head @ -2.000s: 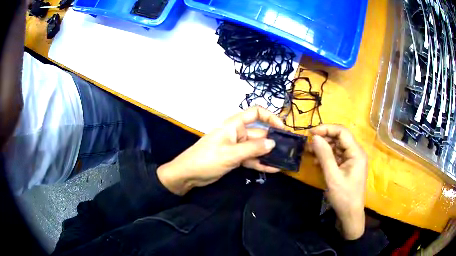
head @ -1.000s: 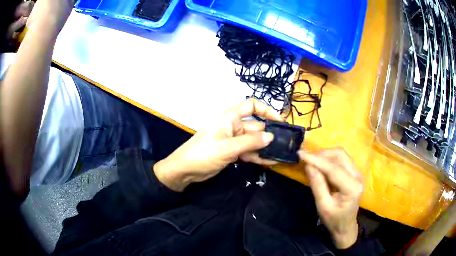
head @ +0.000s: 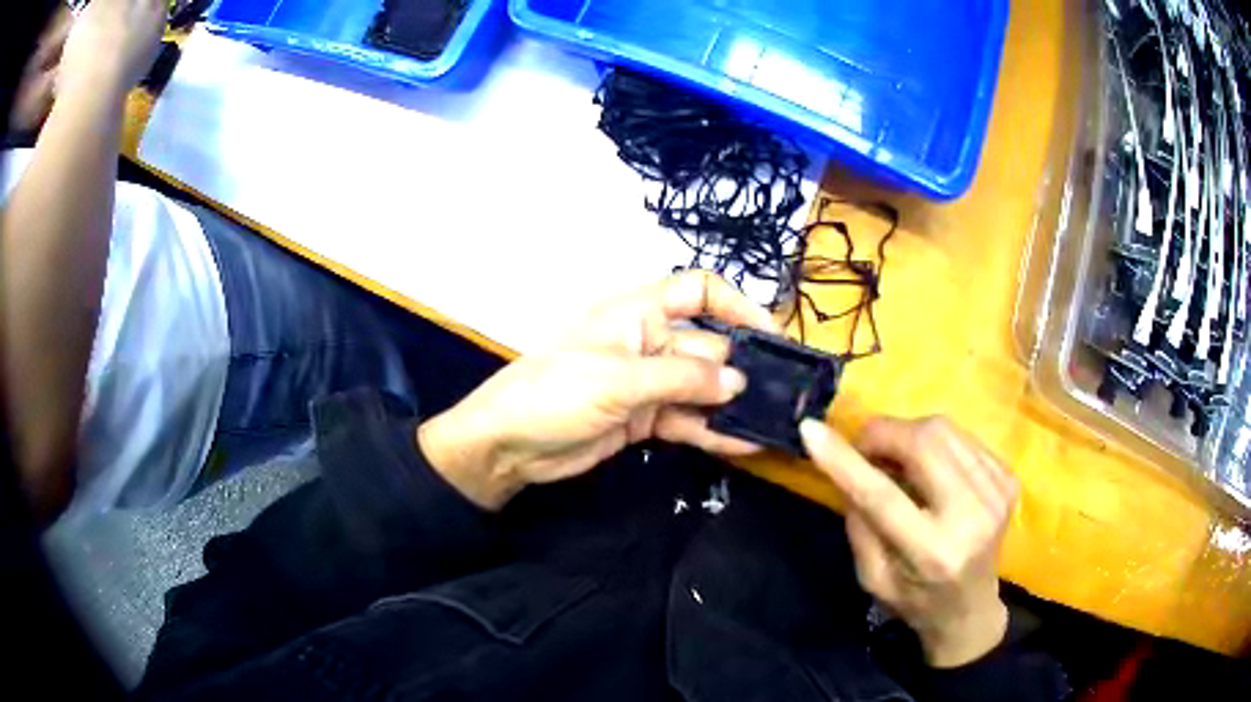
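A small squarish black housing is held over the table's front edge, its hollow side facing up. My left hand is shut on its left side, thumb on top and fingers behind and below. My right hand touches the housing's lower right corner with an extended index fingertip; its other fingers are curled, and I cannot tell if they hold anything. Whether a sealing ring sits in the housing's edge is too small to tell. A tangled pile of black gaskets lies just beyond my hands.
A large blue bin stands behind the pile. Another blue bin with black parts is at the upper left, by a white sheet. A clear plastic bin of cable assemblies is at right. A coworker's arm reaches in at left.
My right hand has moved from the housing's upper right side down to its lower right corner, index finger now extended. A coworker's arm has come in at left.
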